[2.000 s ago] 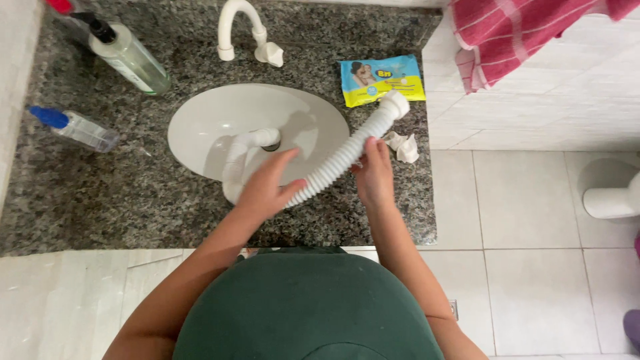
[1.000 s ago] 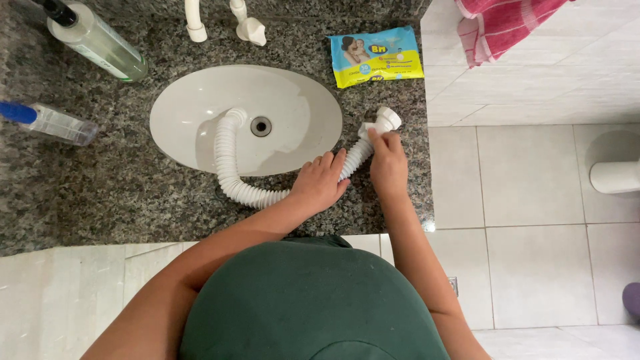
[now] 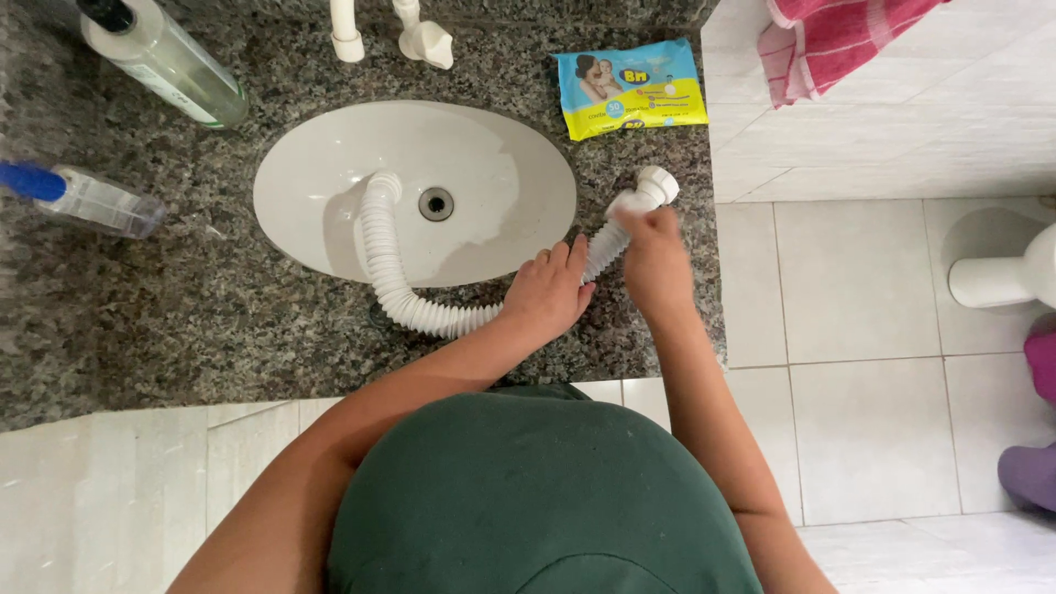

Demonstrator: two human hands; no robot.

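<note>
A white corrugated flexible drain pipe curves from inside the oval white sink basin over its front rim and along the granite counter. My left hand grips the pipe near its right part, pressing it to the counter. Close to the pipe's white threaded end fitting, my right hand holds a crumpled white wipe against the pipe; the fingers are blurred. The other pipe end rests in the basin, left of the metal drain.
A wipes packet lies behind the pipe fitting. At the left are a pump bottle and a blue-capped bottle. A white faucet spout and valve stand behind the basin. A red towel hangs at right.
The pipe's fitting end, raised near the packet two seconds ago, is now lower at the counter's right. My left hand, apart from the pipe then, now holds it. My right hand has brought the wipe onto it.
</note>
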